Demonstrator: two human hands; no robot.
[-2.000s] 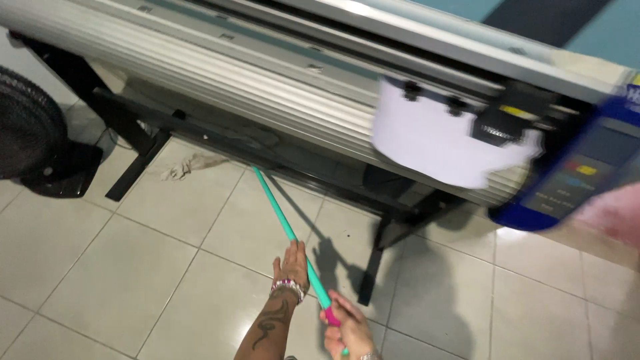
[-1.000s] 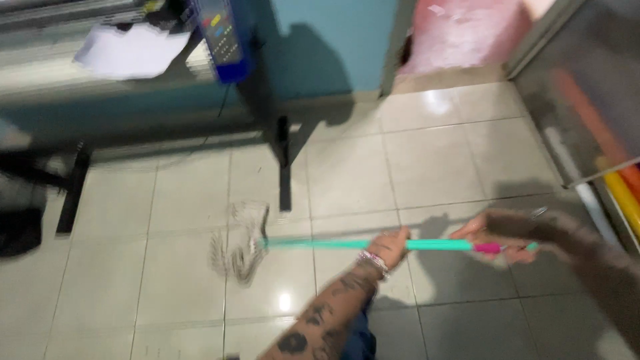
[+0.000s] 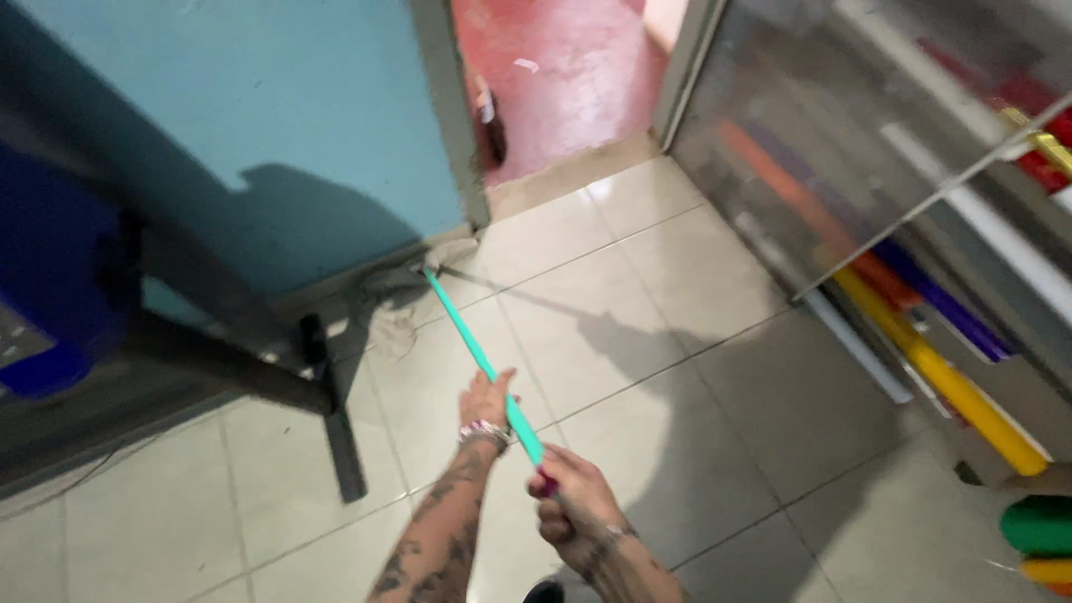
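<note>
A mop with a turquoise handle slants away from me over the tiled floor. Its grey cloth head lies on the tiles against the foot of the blue wall, near the door frame. My left hand is against the middle of the handle, thumb and fingers spread; whether they close round it cannot be told. Nearer to me, my right hand is closed round the pink grip part at the handle's upper end.
The printer stand's black foot stands left of the mop. A doorway with a reddish floor lies beyond a raised sill. At right, a glass-fronted rack holds coloured rolls, one yellow; a green roll lies low at the right edge.
The mop head, under the printer at first and then on open tiles, is now at the wall by the doorway. Both hands have stayed at the handle. The view has swung right.
</note>
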